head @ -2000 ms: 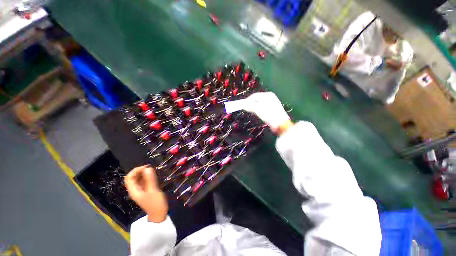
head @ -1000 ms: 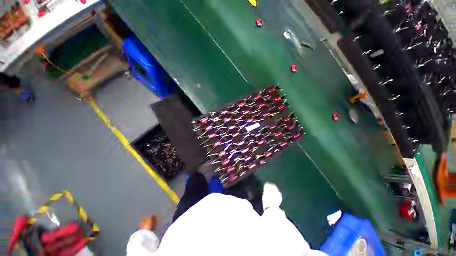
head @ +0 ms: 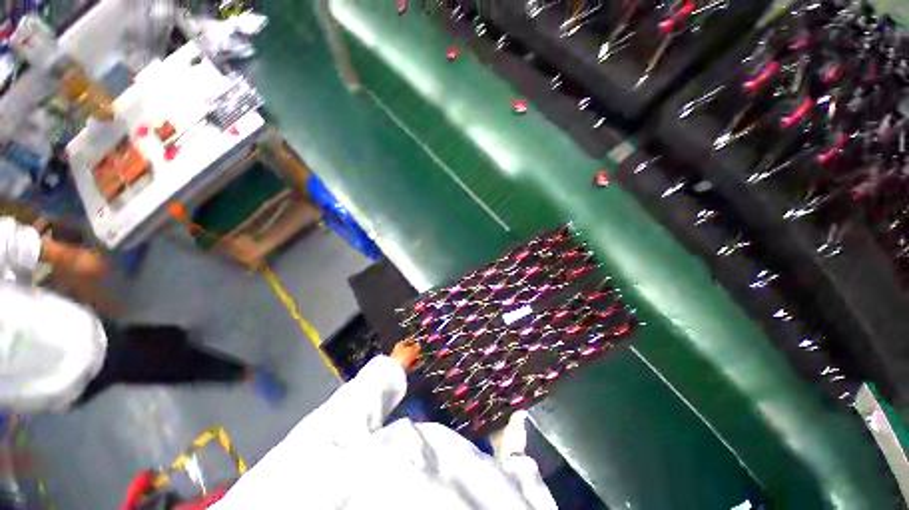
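A filled tray of clamped red units (head: 488,349) lies on the green bench, with rows of red spots and silver wires. A white paper slip (head: 517,315) lies on it. My left hand (head: 406,355), bare, is at the tray's left edge. My right hand (head: 513,434), in a white glove, is at the tray's near edge. Both hands are small and blurred; whether the fingers grip the tray is unclear. A dark flat sheet or tray (head: 382,296) lies beside the filled tray.
Loose red units (head: 601,178) sit on the green conveyor (head: 638,269). Trays with more clamped units (head: 787,110) stand on the raised shelf at right. A person in white (head: 50,344) is at left, near a white table (head: 179,110). A black clip bin (head: 349,344) is below the bench edge.
Both hands have come to the filled tray's edges. The view has shifted, bringing the person and white table in at left and more of the shelf trays at right.
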